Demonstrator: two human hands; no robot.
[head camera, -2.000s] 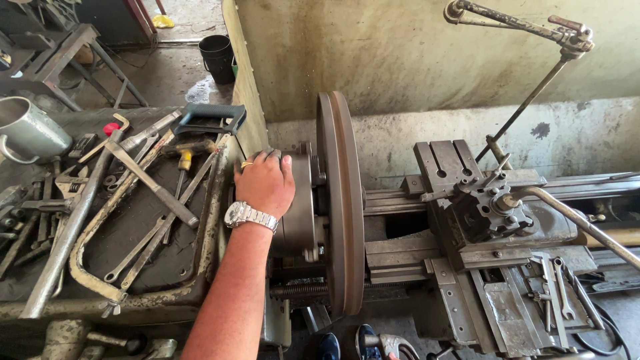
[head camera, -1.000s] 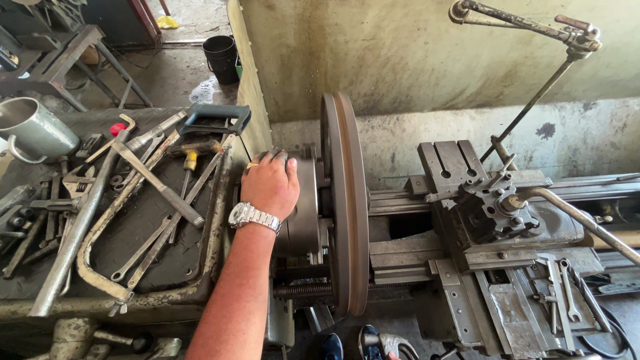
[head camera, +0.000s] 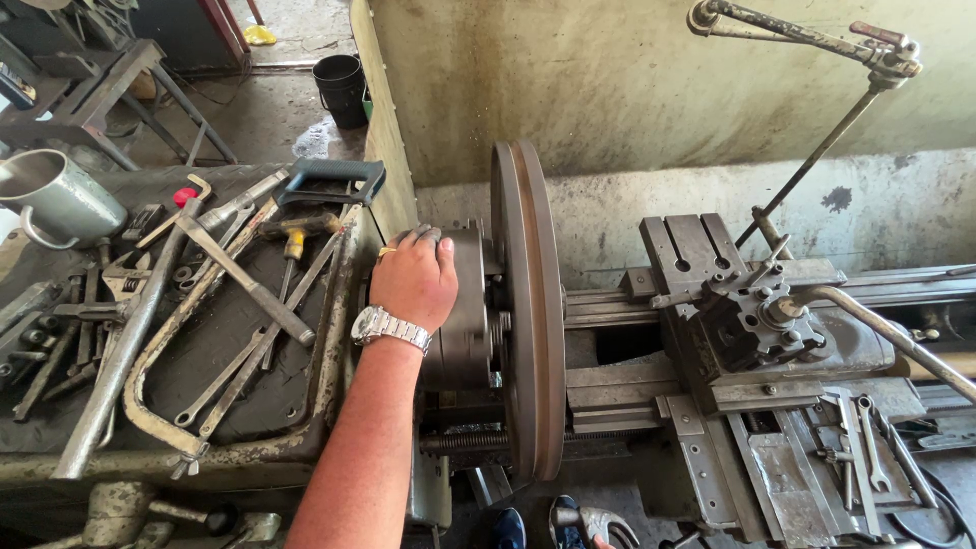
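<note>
My left hand (head camera: 415, 286), wearing a metal watch and a ring, lies palm down over the top of the lathe chuck (head camera: 465, 343), its fingers bent over the rim. Right beside the chuck stands a large grooved metal wheel (head camera: 532, 305), upright; how it is held is partly hidden. At the bottom edge only a bit of a finger of my right hand (head camera: 602, 543) shows, next to a curved metal tool (head camera: 602, 524); its grip cannot be made out. Further right sit the tool post (head camera: 762, 316) and the carriage of the lathe.
On the headstock top (head camera: 267, 396) lie a hacksaw (head camera: 156, 343), a steel bar (head camera: 133, 343), a T-handled tool (head camera: 296, 229), spanners and a metal mug (head camera: 65, 198). An angled metal arm (head camera: 812, 156) rises behind the carriage. More tools lie on the carriage (head camera: 785, 488). A bucket (head camera: 340, 91) stands behind.
</note>
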